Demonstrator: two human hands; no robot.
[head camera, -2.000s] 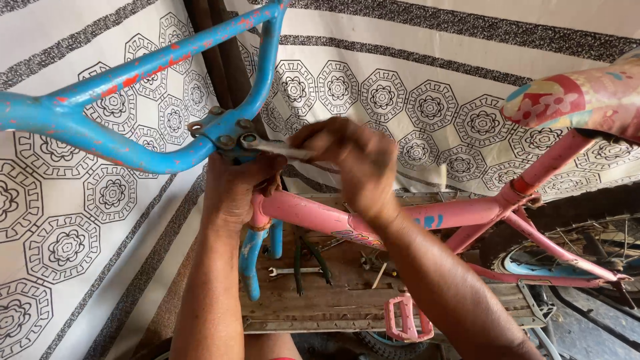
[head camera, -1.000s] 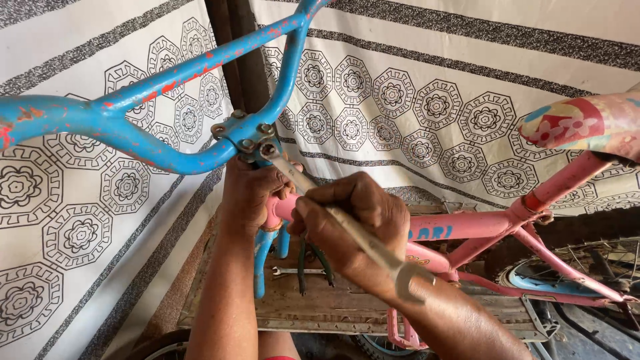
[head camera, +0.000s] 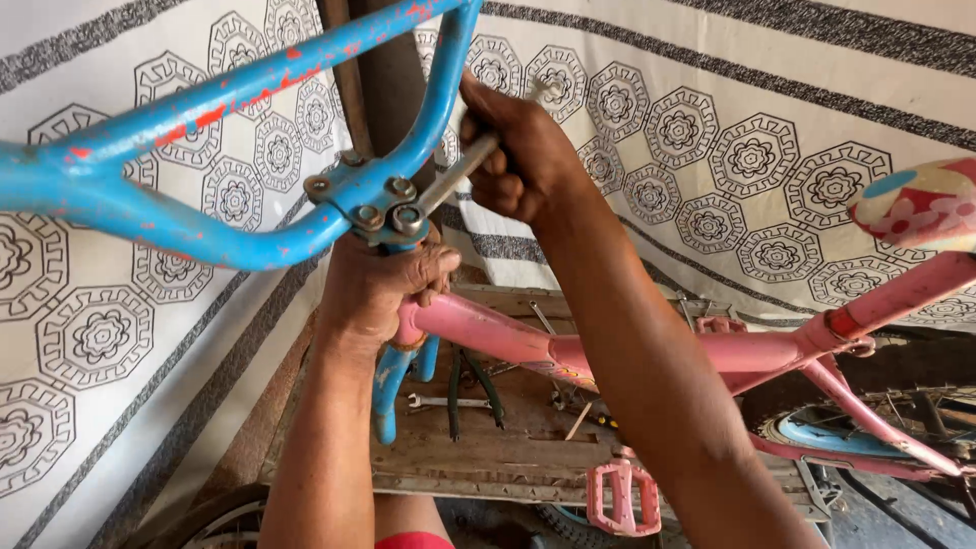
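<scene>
Blue bicycle handlebars (head camera: 252, 240) with chipped paint sit in the bolted clamp of a blue stem (head camera: 366, 194). Just below that clamp, my left hand (head camera: 385, 282) is wrapped around the stem, above the head tube of a pink bicycle frame (head camera: 488, 328). My right hand (head camera: 518, 152) grips a combination wrench (head camera: 461, 175) by its shaft. The wrench's ring end sits around a bolt (head camera: 406, 219) at the stem's near side, and its other end sticks out past my fingers. Blue fork legs (head camera: 390, 393) hang beneath the head tube.
Below the frame, a wooden bench (head camera: 496, 450) holds another wrench (head camera: 450, 402), dark-handled pliers (head camera: 473, 389) and small parts. A pink pedal (head camera: 623, 497) hangs at its near edge. The saddle (head camera: 919, 206) and rear wheel (head camera: 831, 419) are at right. Patterned cloth (head camera: 686, 145) hangs behind.
My right hand has swung the wrench away from me, up toward the cloth, its ring end still at the stem bolt. My left hand keeps its hold below the clamp.
</scene>
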